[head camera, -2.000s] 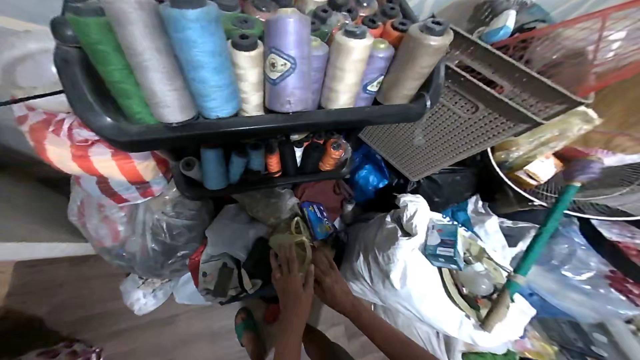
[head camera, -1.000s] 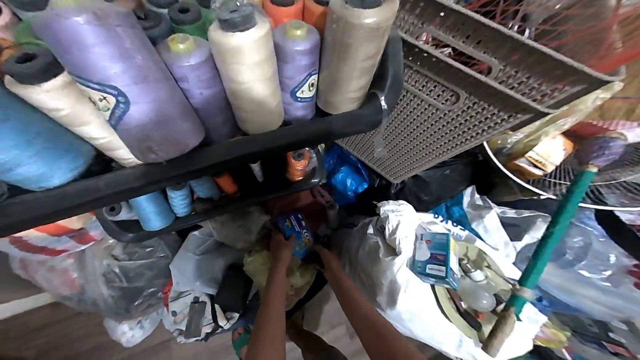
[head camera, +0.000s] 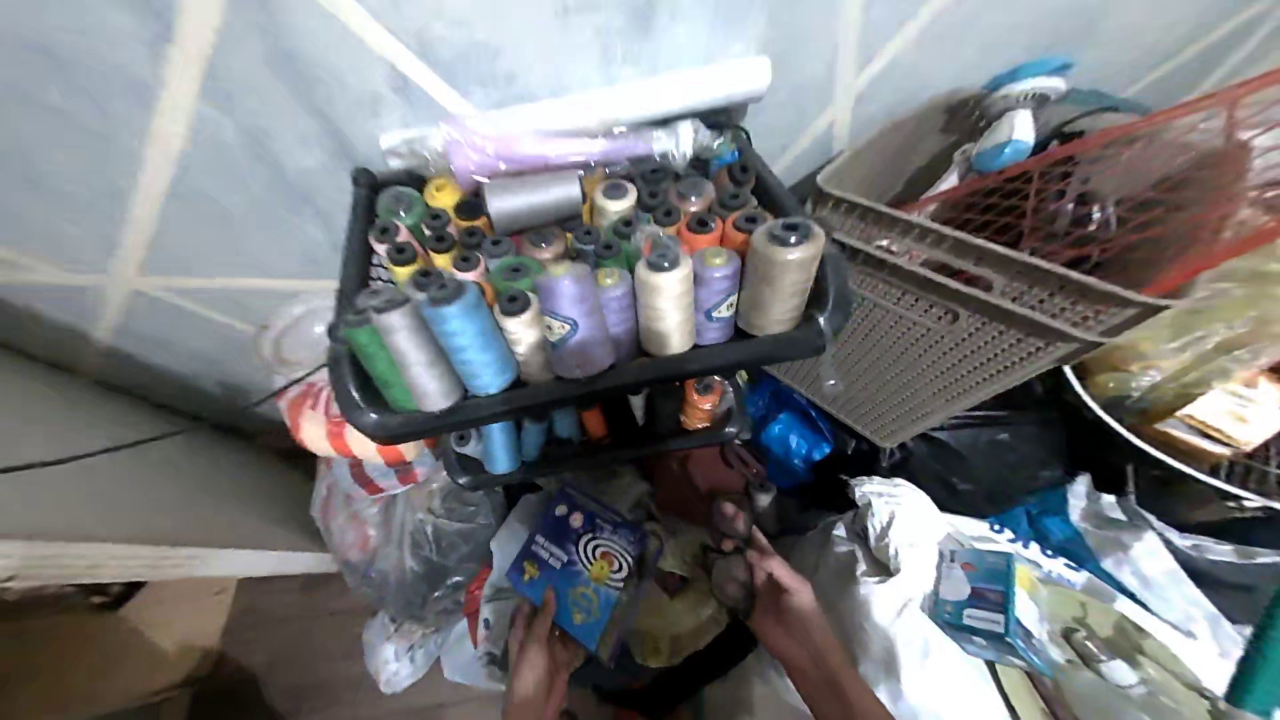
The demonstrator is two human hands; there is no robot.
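Note:
My left hand [head camera: 540,650] holds a blue printed packet [head camera: 585,570] by its lower edge, thumb on the front; a ringed target pattern shows on it. To its right, my right hand [head camera: 775,585] is shut on a pair of dark-lensed glasses [head camera: 733,580], which hang tilted from the fingers. Between and below the hands lies a yellowish plastic bag [head camera: 670,625]. Above them stands a black rack [head camera: 600,395] whose top basket is full of thread cones, among them a lilac cone [head camera: 575,325] and a light blue cone [head camera: 468,335].
Grey perforated baskets [head camera: 890,340] lean at the right of the rack. A white sack [head camera: 900,620] with a teal box [head camera: 975,600] on it is right of my hands. Clear plastic bags [head camera: 410,540] hang at the left, and a blue shiny bag [head camera: 790,430] lies behind.
The blue packet, earlier low among the bags, is now held up at the left in my left hand. My right hand now has the dark glasses. The view has shifted and shows more wall.

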